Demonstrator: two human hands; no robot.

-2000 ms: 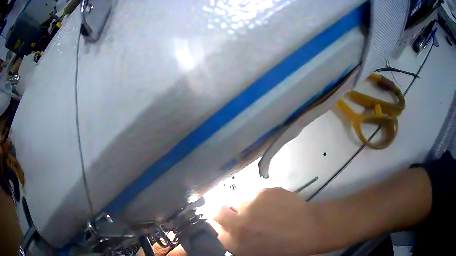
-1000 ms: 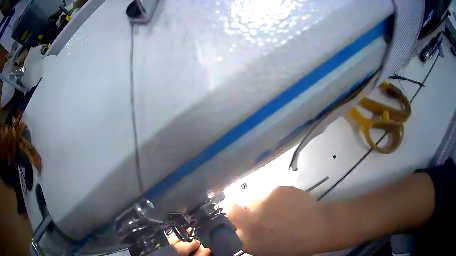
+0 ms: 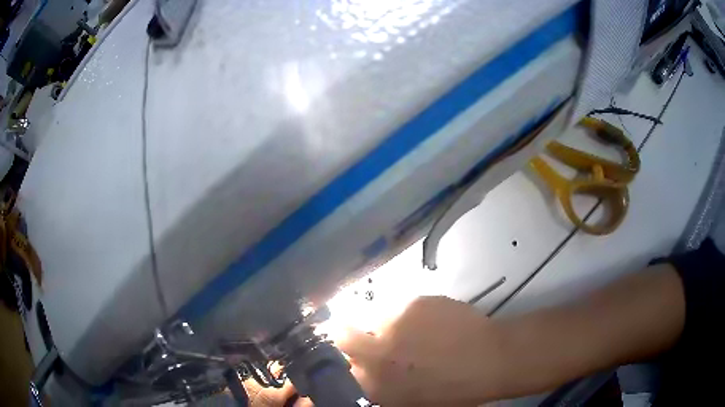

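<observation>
The white machine head (image 3: 238,159) with a blue stripe fills most of the view, a thin dark thread (image 3: 147,183) running down it. My right hand (image 3: 421,350) lies on the brightly lit bed beside the needle area, its fingertips hidden by glare and a grey cylindrical attachment (image 3: 322,370). Fingers, apparently of my left hand (image 3: 266,391), show small and partly covered below the metal parts (image 3: 179,354). Skin at the lower left edge looks like my left forearm. What the fingers hold is hidden; no cloth piece shows clearly.
Yellow-handled scissors (image 3: 592,187) lie right of the head. A thin dark rod (image 3: 489,290) lies on the bed near my right wrist. A pale cloth strip (image 3: 608,71) drapes over the arm. Small dark tools (image 3: 672,63) lie at upper right.
The view has shifted back and forth, so the head first moved right, then left in the frame. My right hand stays beside the needle area; finger movement under the head is unclear.
</observation>
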